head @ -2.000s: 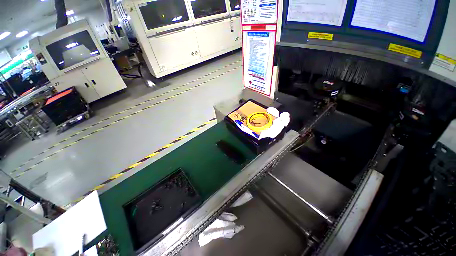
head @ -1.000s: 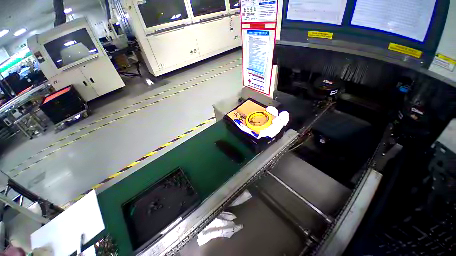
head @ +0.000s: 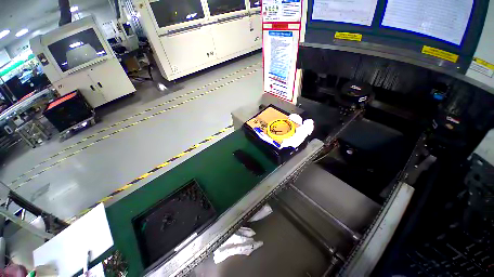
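Neither of my hands can be made out. The metal conveyor rail (head: 238,213) runs diagonally in front of me, with a dark chain along its edge. Crumpled white wipes or gloves (head: 237,248) lie on the grey plate inside the rail. Behind the rail, a shallow black tray (head: 173,222) with small dark pieces sits on the green mat (head: 216,165). White paper (head: 76,241) with a slim pen (head: 88,261) lies left of the tray. A small reddish and beige shape (head: 15,270) is cut off at the bottom left corner; I cannot tell what it is.
A black box (head: 279,154) holds cardboard, a yellow tape ring (head: 281,130) and white cloth. A dark oblong (head: 249,162) lies on the mat. Small brassy parts (head: 115,265) lie beside the paper. The second rail (head: 384,227) and dark machine opening are at right. White machines stand across the aisle.
The reddish and beige shape at the bottom left corner has shifted slightly, and a small green spot now shows there. The tray, wipes, box and conveyor have not visibly moved.
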